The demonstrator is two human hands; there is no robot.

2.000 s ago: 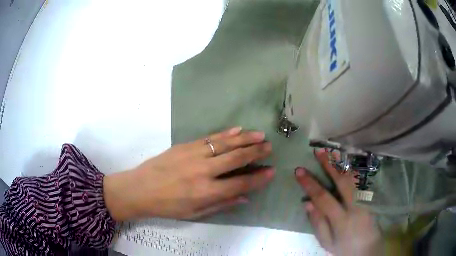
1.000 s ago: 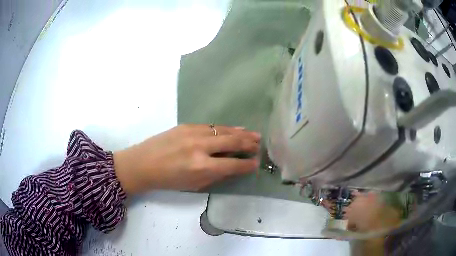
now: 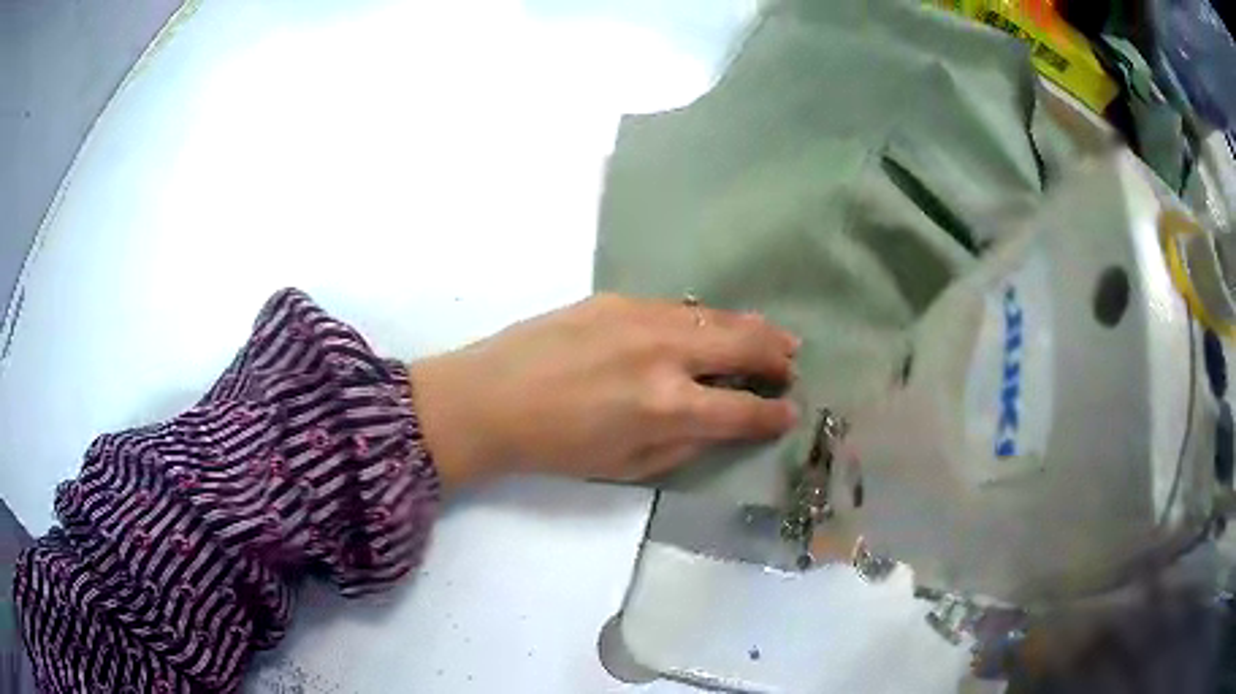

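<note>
A large sage green garment panel [image 3: 759, 203] lies on the white table, running back past the sewing machine head [image 3: 1071, 366]. It shows a dark slit near the head. My left hand [image 3: 637, 386] lies palm down on the panel's front part, fingers together and slightly bent, pointing right towards the needle area. The presser foot and needle area [image 3: 813, 475] is blurred, just right of my fingertips. The panel's front edge lies at the back of the pale machine bed [image 3: 759, 617]. My right hand cannot be made out; the area under the head is blurred.
The white table [image 3: 339, 203] spreads to the left, with faint printed marks at its front edge. A yellow box [image 3: 1051, 48] with black lettering stands behind the machine at the upper right. The machine head fills the right side.
The view has shifted, so the head appears further right. The panel's front edge has moved back, baring the machine bed. The dark slit now shows. My right hand, seen before, is no longer discernible.
</note>
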